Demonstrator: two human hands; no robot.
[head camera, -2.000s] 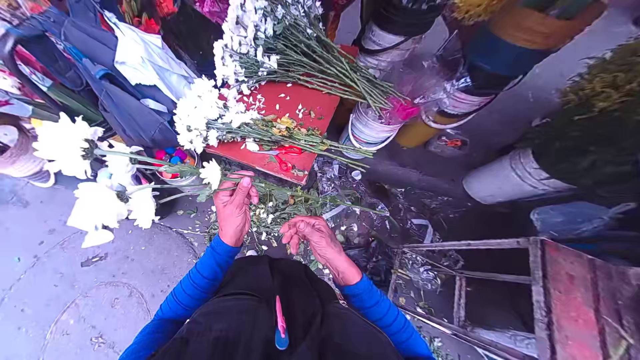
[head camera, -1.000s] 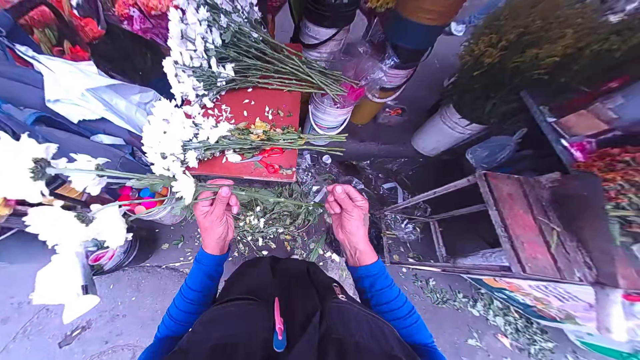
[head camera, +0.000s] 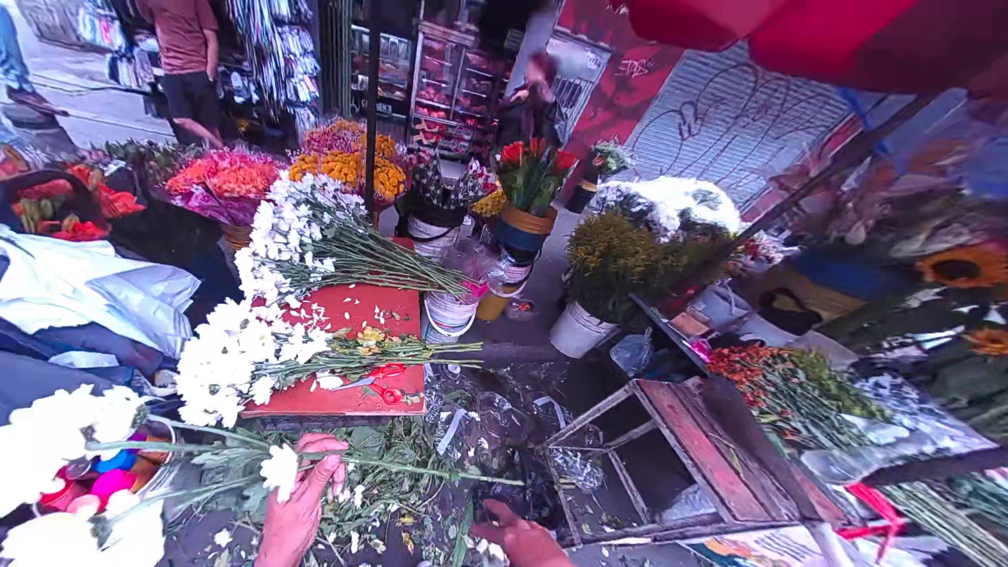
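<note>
My left hand (head camera: 303, 496) is closed round the green stem of a spray of white chrysanthemums (head camera: 67, 441), whose blooms spread to the lower left. The stem runs on to the right, past my right hand (head camera: 520, 535), which is low in view near a long green leaf (head camera: 463, 528); whether it grips the leaf is unclear. On the red tabletop (head camera: 354, 307) lie white chrysanthemum bunches (head camera: 228, 362) with stems pointing right, and red-handled scissors (head camera: 378, 382) at the near right corner.
Cut leaves (head camera: 386, 480) litter the ground before me. A worn wooden frame (head camera: 709, 449) stands to the right. White buckets (head camera: 579, 331) and flower containers (head camera: 524, 228) stand ahead. A tub of coloured balls (head camera: 118, 472) is at left. People (head camera: 185, 63) are in the background.
My right hand has moved down and is now farther below the stem. The view has tilted up. My left hand still holds the flowers.
</note>
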